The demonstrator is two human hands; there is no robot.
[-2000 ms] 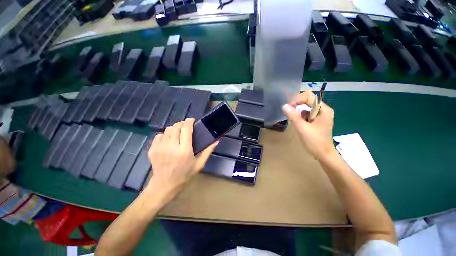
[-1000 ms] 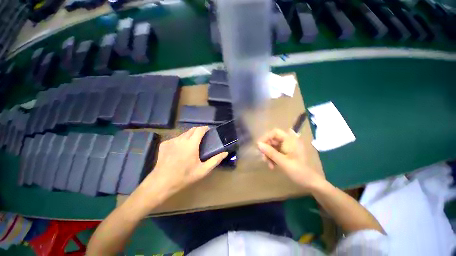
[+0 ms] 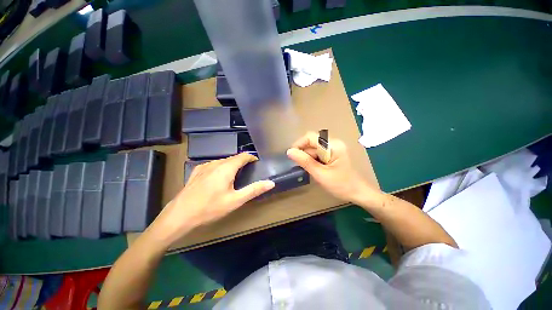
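Note:
A dark grey device unit (image 3: 289, 180) lies on the tan cardboard sheet (image 3: 315, 109) near its front edge. My left hand (image 3: 221, 184) grips its left part. A translucent protective film strip (image 3: 245, 60) hangs from above and its lower end lies over the unit's right part, hiding the display window. My right hand (image 3: 327, 166) pinches the film's lower right edge and also keeps a small hand tool (image 3: 324, 138) with a dark end between its fingers. More device units (image 3: 212, 145) lie just behind, partly covered by the film.
Two long rows of grey units (image 3: 127, 187) stand at the left. A crumpled white cloth or tissue (image 3: 310, 66) is at the cardboard's upper edge. A white angular piece (image 3: 382, 116) lies on the green surface at right. White sheets (image 3: 484, 230) are low at right.
The unit has come down from the air onto the cardboard. My right hand has moved in beside it with the film's end, which now lies over the unit. The view has shifted down and right.

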